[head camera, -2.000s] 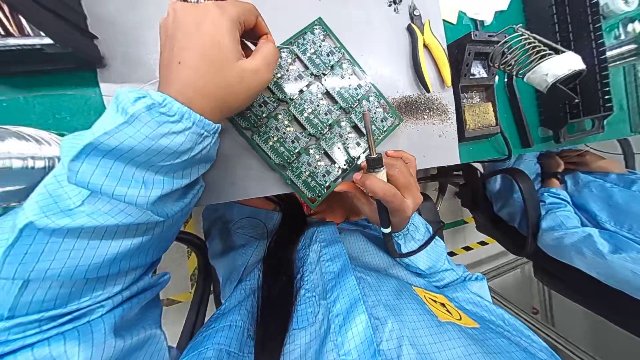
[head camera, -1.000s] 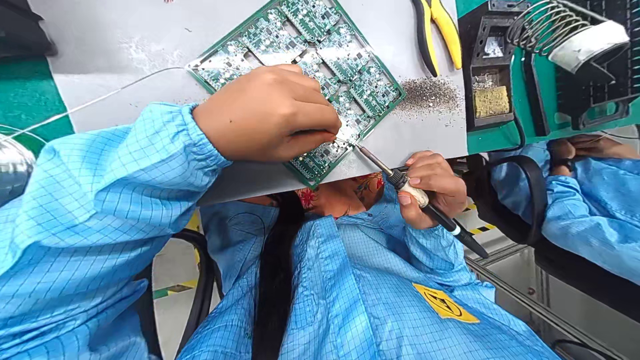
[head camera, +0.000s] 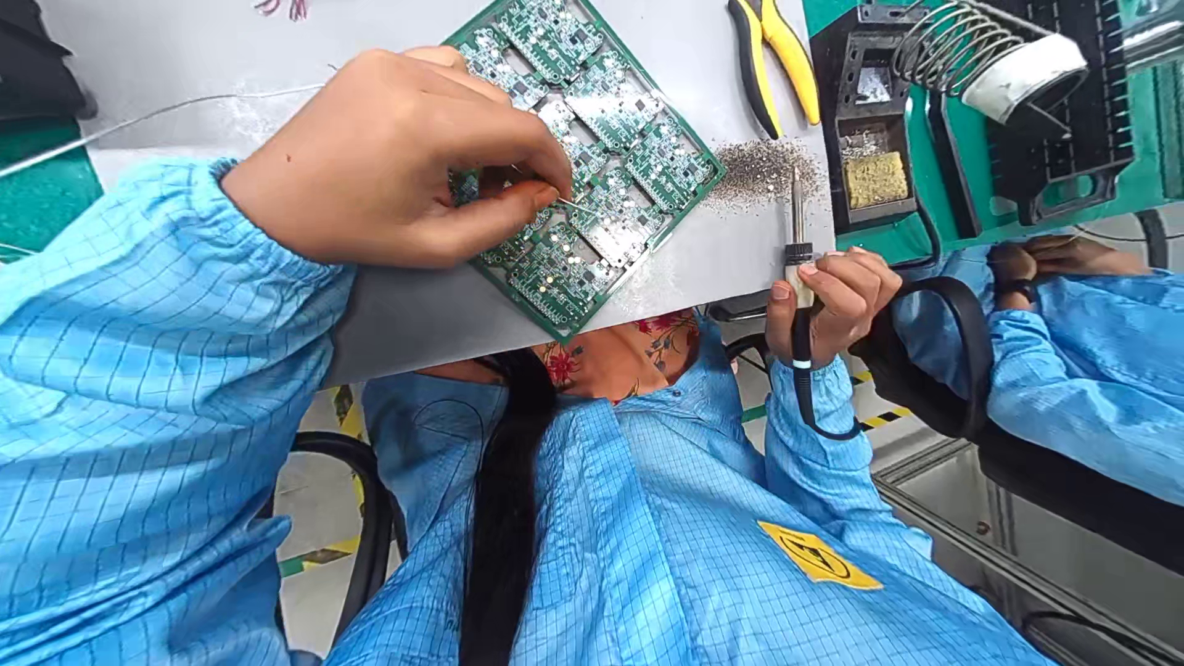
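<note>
A green panel of printed circuit boards lies at an angle on the grey work surface. Over its left part is my left hand, thumb and index finger pinched on a thin solder wire whose end points at the boards. A longer white strand runs from behind this hand to the left edge of the view. My right hand grips the handle of a soldering iron, right of the panel. The iron's tip points away from me, above a patch of solder debris, off the boards.
Yellow-and-black pliers lie beyond the debris. To the right stand a soldering iron holder with a coiled spring, a yellow cleaning sponge in its tray, and a black slotted rack. A co-worker's blue sleeve is at the far right.
The iron's tip was at the boards' lower right one second ago; my right hand has since moved it away to the debris. My left hand has drawn back left from the panel's lower corner.
</note>
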